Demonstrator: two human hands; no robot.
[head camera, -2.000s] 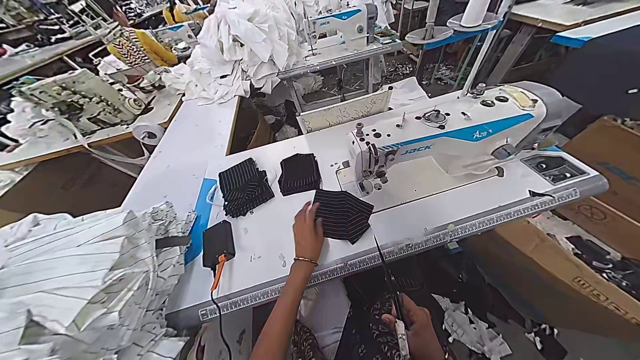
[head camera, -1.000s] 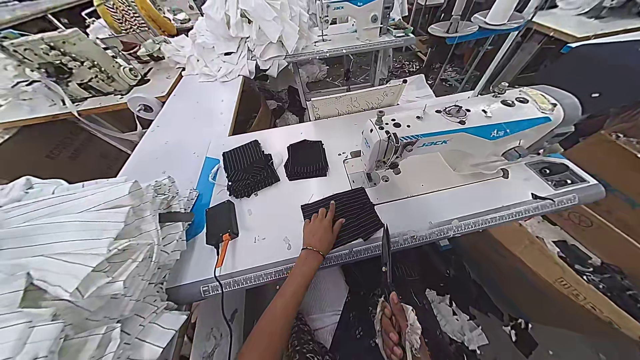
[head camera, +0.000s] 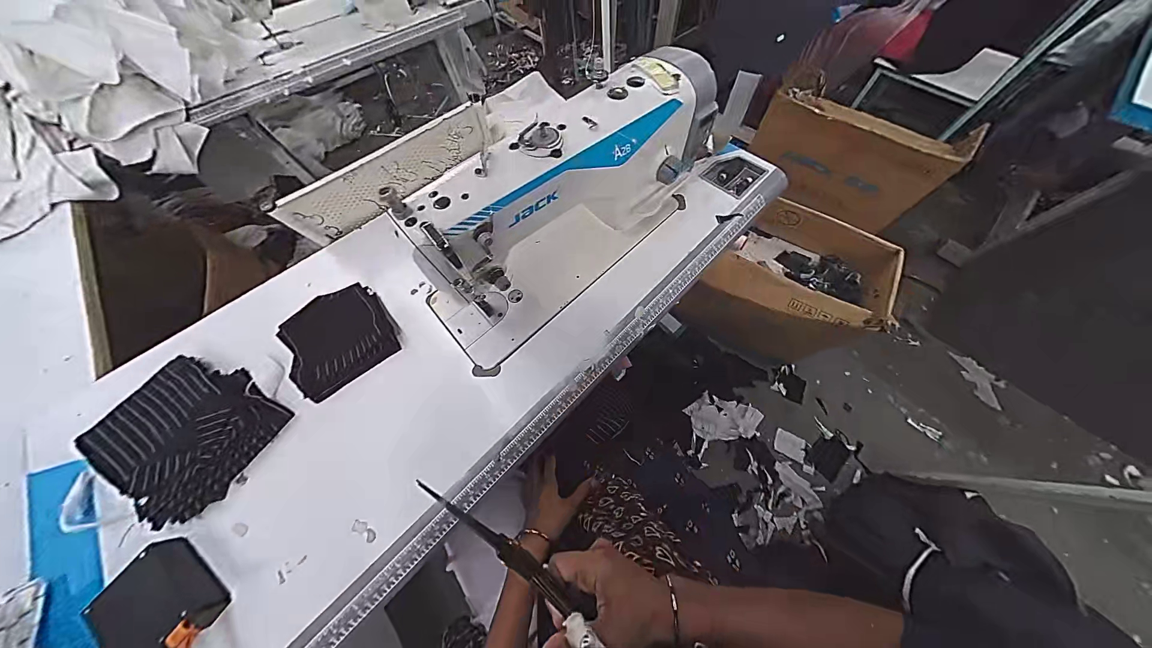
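My right hand (head camera: 607, 585) is closed around a pair of dark scissors (head camera: 504, 544), whose handle seems wrapped in pale cloth. The blades look closed, and their tip lies over the table's front edge. Below that edge, my left hand (head camera: 553, 504) is against dark cloth over my lap; whether it grips any is unclear. Dark striped fabric (head camera: 610, 418) shows just beyond it, dimly. On the white sewing table (head camera: 405, 432) lie a larger stack of black pinstriped pieces (head camera: 180, 432) and a smaller black stack (head camera: 337, 337). The Jack sewing machine (head camera: 558, 171) stands to their right.
A black box with an orange connector (head camera: 157, 594) sits at the table's lower left. A measuring tape (head camera: 540, 423) runs along the front edge. Cardboard boxes (head camera: 810, 270) stand at the right, with fabric scraps (head camera: 774, 468) on the floor. White cloth (head camera: 99, 81) is heaped at the upper left.
A black pinstriped piece lay under my left hand on the table; that hand is now below the front edge and the spot is bare. The view has swung right and closer.
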